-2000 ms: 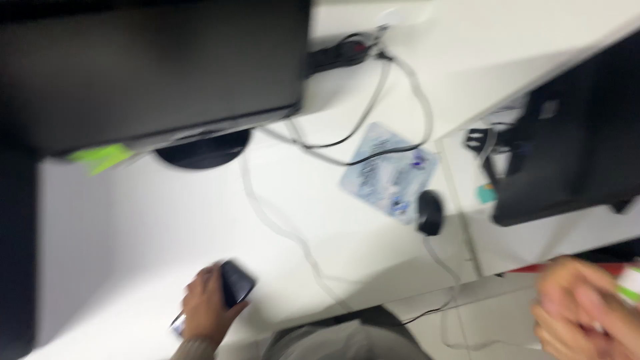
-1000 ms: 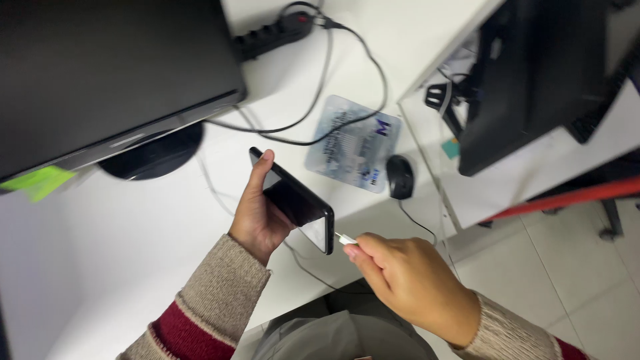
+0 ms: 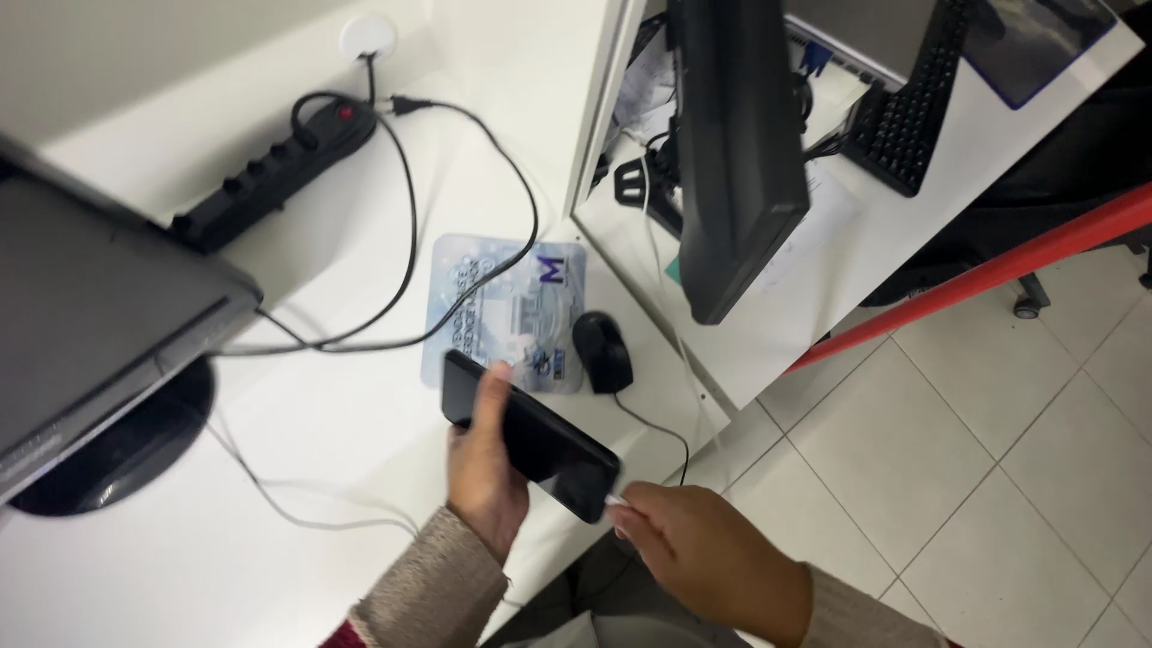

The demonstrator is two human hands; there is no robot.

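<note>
A black smartphone (image 3: 551,447) lies tilted in my left hand (image 3: 487,468), whose thumb rests across its face. My right hand (image 3: 711,562) pinches a small white cable plug (image 3: 616,500) at the phone's lower right end; whether it is fully inserted cannot be told. Beyond the phone, a printed mouse pad (image 3: 504,306) lies on the white desk, with a black computer mouse (image 3: 602,352) at its right edge. A black cable crosses the pad.
A black power strip (image 3: 279,175) lies at the back left near a wall socket (image 3: 368,38). A monitor (image 3: 108,297) stands at left. Past the divider are another monitor (image 3: 733,162), a keyboard (image 3: 913,99) and a red bar (image 3: 981,277) above the tiled floor.
The phone was low over the desk in my left hand two seconds ago; it is now raised, with my right hand and the white plug at its end. The view has shifted right.
</note>
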